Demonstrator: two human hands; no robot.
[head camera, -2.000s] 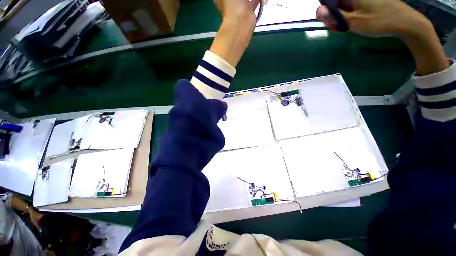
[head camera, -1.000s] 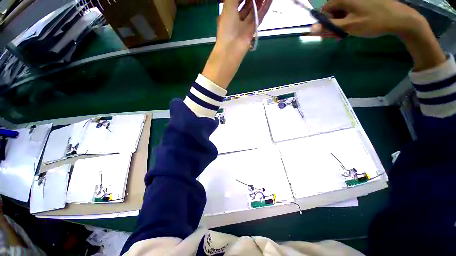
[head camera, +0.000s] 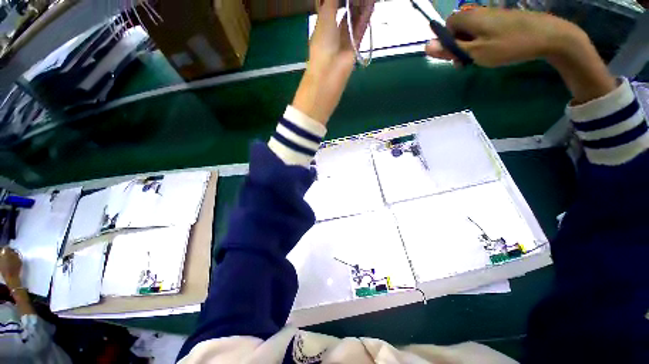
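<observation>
My left hand (head camera: 334, 43) is raised at the top centre, cut off by the frame edge, and holds a thin pale ring, likely a tape roll (head camera: 361, 46). My right hand (head camera: 502, 37) is at the upper right and holds black scissors (head camera: 450, 41), blades pointing up and left. Below both hands lie four white card panels (head camera: 466, 220) in a two-by-two layout. Green circuit boards (head camera: 373, 291) with thin wires sit near the panel edges. My left sleeve hides part of the left panels.
More white panels (head camera: 146, 259) lie on a grey-brown board (head camera: 203, 234) at left. Another person's hand (head camera: 10, 264) is at the far left. A carton (head camera: 203, 35) and stacked sheets (head camera: 89, 64) stand behind. A pale rail crosses the green surface. A white sheet (head camera: 398, 25) lies behind my hands.
The scissors have turned, blades now up and left, and my right hand has moved slightly left. The ring now hangs visibly from my left hand. The other person's hand has appeared over the far-left panels.
</observation>
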